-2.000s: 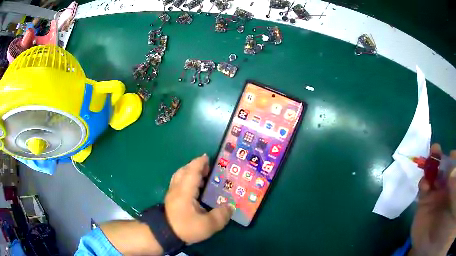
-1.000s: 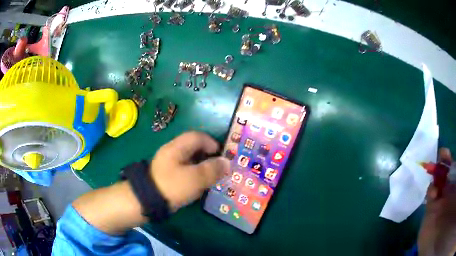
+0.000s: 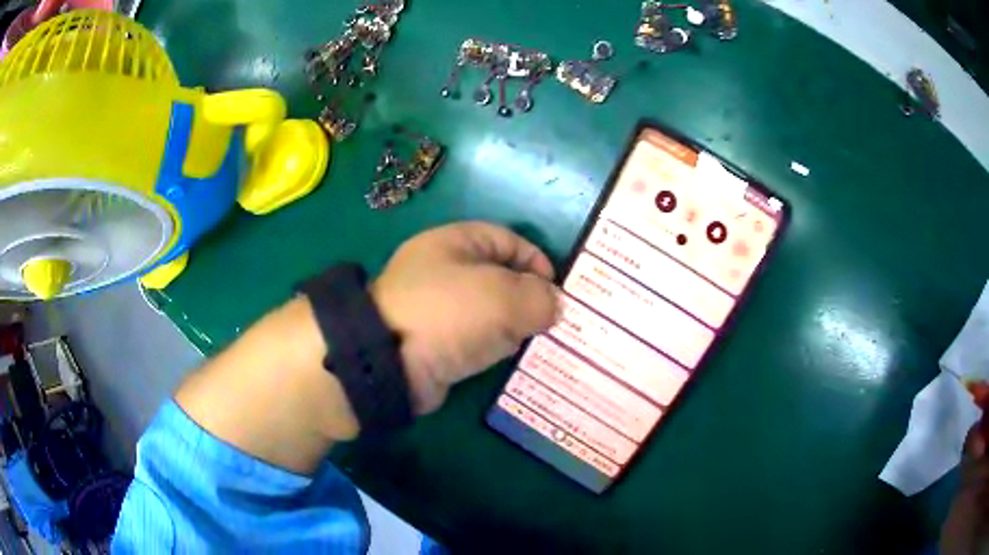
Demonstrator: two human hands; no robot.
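Observation:
A smartphone (image 3: 651, 314) with a lit screen of pale rows lies face up on the green bench. My left hand (image 3: 472, 309), with a black wristband, is at its left edge. The fingers are curled together and hold nothing; the fingertips overlap the screen's edge, and touch cannot be told. My right hand (image 3: 968, 504) is mostly cut off by the right edge. It holds the dispensing syringe, of which only the red front and yellowish needle (image 3: 977, 392) show. White paper (image 3: 927, 439) lies beside it.
A yellow and blue fan (image 3: 92, 141) stands at the left. Small circuit board assemblies (image 3: 407, 173) lie beyond my left hand and along the far side. A small white piece (image 3: 799, 168) lies right of the phone. The white strip (image 3: 878, 33) borders the bench.
The phone's screen has changed from app icons to pale rows. The view has shifted, so bench things appear farther right and higher. My left hand has moved off the lower screen to the phone's left edge.

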